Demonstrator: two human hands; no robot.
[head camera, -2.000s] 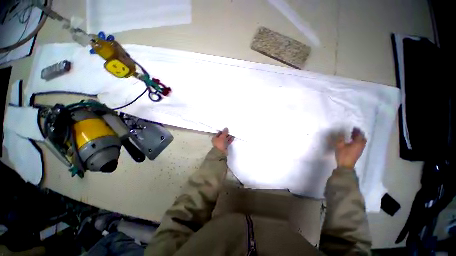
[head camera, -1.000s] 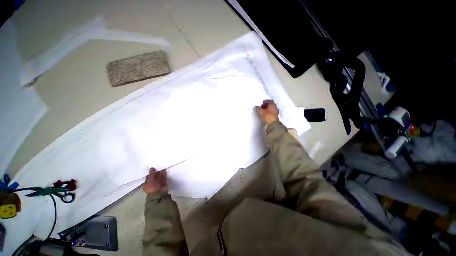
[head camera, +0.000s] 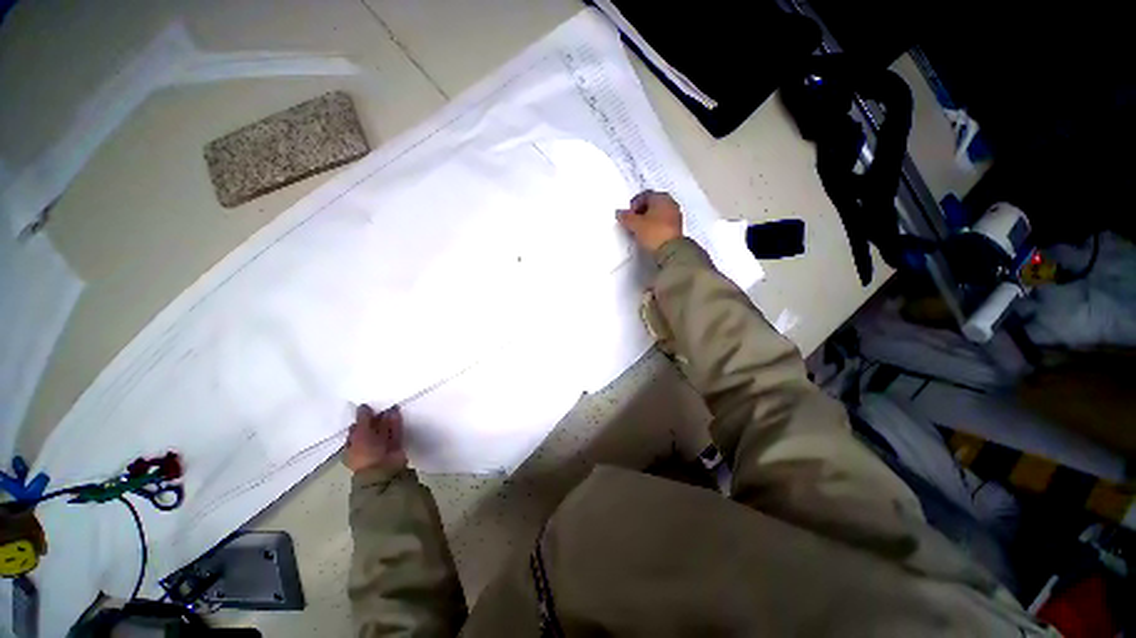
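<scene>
The white paper marker point(head camera: 249, 312) lies diagonally over the table, with a dark edge along part of its near side and its middle washed out by glare. My left hand point(head camera: 378, 439) is at its near edge, fingertips close together by a thin line; whether they grip it is unclear. My right hand point(head camera: 650, 222) is near its right end, thumb and fingers pinched on the paper.
A speckled stone weight point(head camera: 287, 147) lies beyond the marker. Shears point(head camera: 156, 480), a blue clamp point(head camera: 21, 479) and a yellow socket point(head camera: 18, 556) are at left. The machine's base plate point(head camera: 258, 570) is at lower left. A small dark block point(head camera: 775, 238) and black fabric point(head camera: 710, 56) are right.
The view has turned right and shifted. My right hand has gone from blurred and raised over the marker to pinching near its right end. My left hand remains at the near edge.
</scene>
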